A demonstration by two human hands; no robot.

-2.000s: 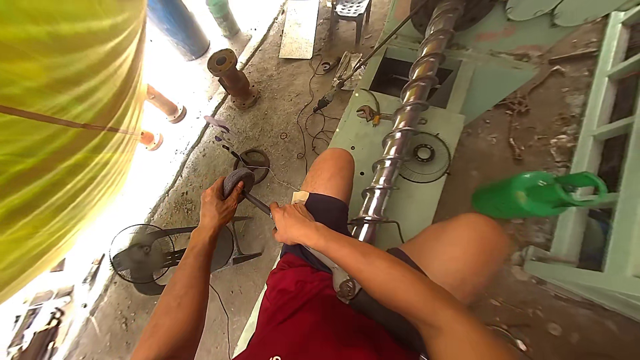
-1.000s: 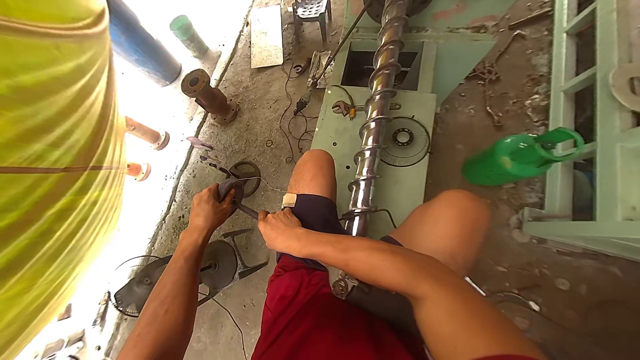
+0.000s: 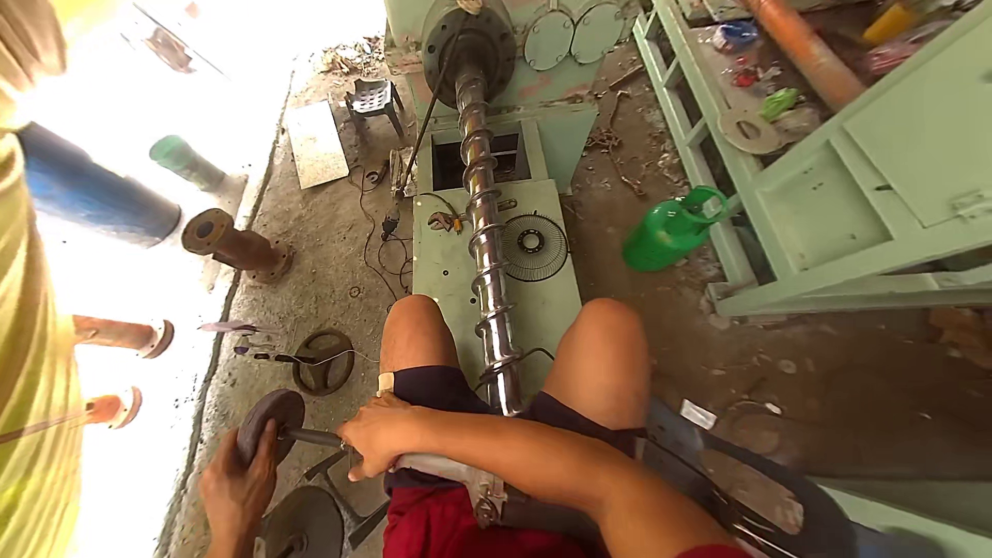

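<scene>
My left hand (image 3: 242,482) grips the rim of a dark round wheel (image 3: 273,426), which looks like an abrasive or buffing wheel. A dark rod (image 3: 311,437) runs from the wheel's middle to my right hand (image 3: 380,434), whose fingers close around its end beside my thigh. Between my knees lies a shiny metal screw shaft (image 3: 488,256) with spiral flights, over a pale green machine bed (image 3: 446,271). An adjustable wrench (image 3: 442,222) and a round wire fan guard (image 3: 535,246) rest on that bed, either side of the shaft.
A green gas cylinder (image 3: 659,236) stands at the right near a green steel frame (image 3: 783,271). On the floor at the left are a handwheel (image 3: 323,362), a rusty flanged pipe (image 3: 240,248), cables (image 3: 370,248) and a fan (image 3: 304,527). A black stool (image 3: 372,99) stands farther back.
Both hands still hold the wheel and rod. The wheel's round face shows more plainly than before. The view has shifted, with more of the right side showing.
</scene>
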